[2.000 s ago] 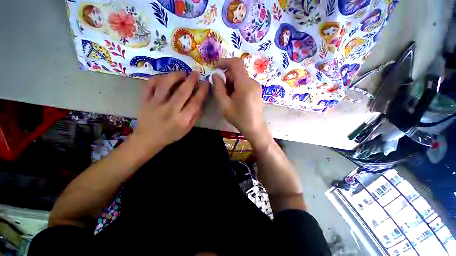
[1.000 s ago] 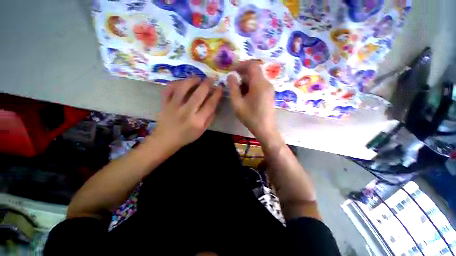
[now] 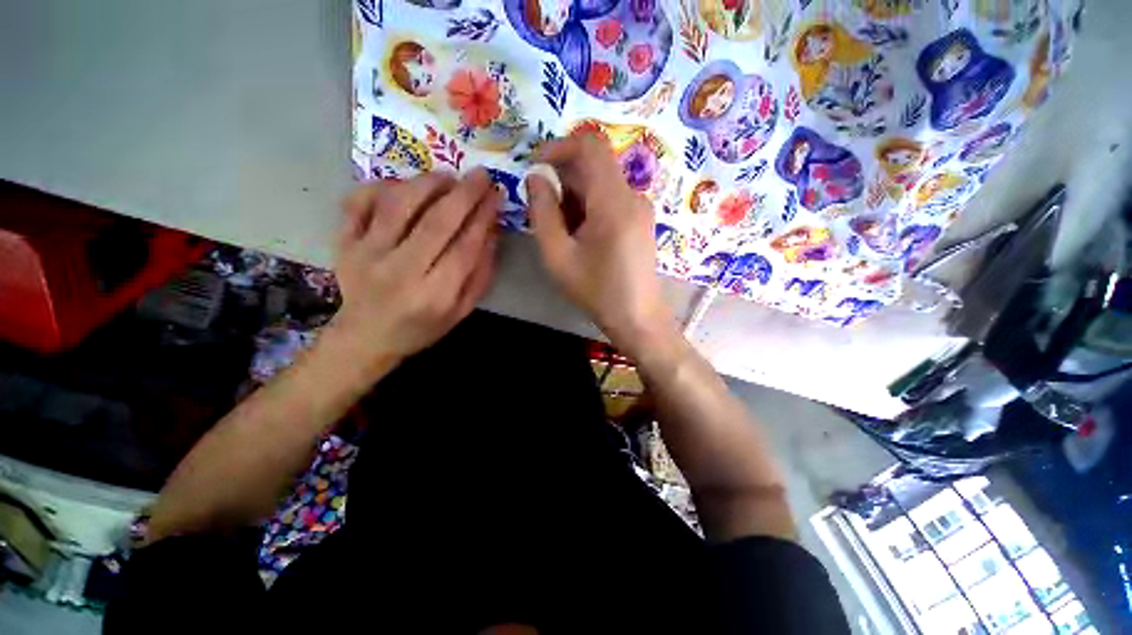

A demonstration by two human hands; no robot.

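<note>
The nesting-doll print piece lies over the table, its lower edge near the table's front edge. My left hand rests on that edge near the cloth's left corner, fingers bent over it; whether it pinches the cloth is hidden. My right hand is just right of it, thumb and forefinger around a small white rounded piece, likely tailor's chalk, held at the cloth's edge. The dolls and flowers under my fingers are partly hidden.
The off-white table extends left. Clear and dark plastic bags and a green-barrelled tool lie at the right. A red crate stands below left. A narrow pale strip hangs beside my right wrist. A barred window shows lower right.
The cloth has shifted right in view relative to my hands, which now sit closer to its left corner. A narrow strip now shows beside my right wrist. The chalk stays in my right hand.
</note>
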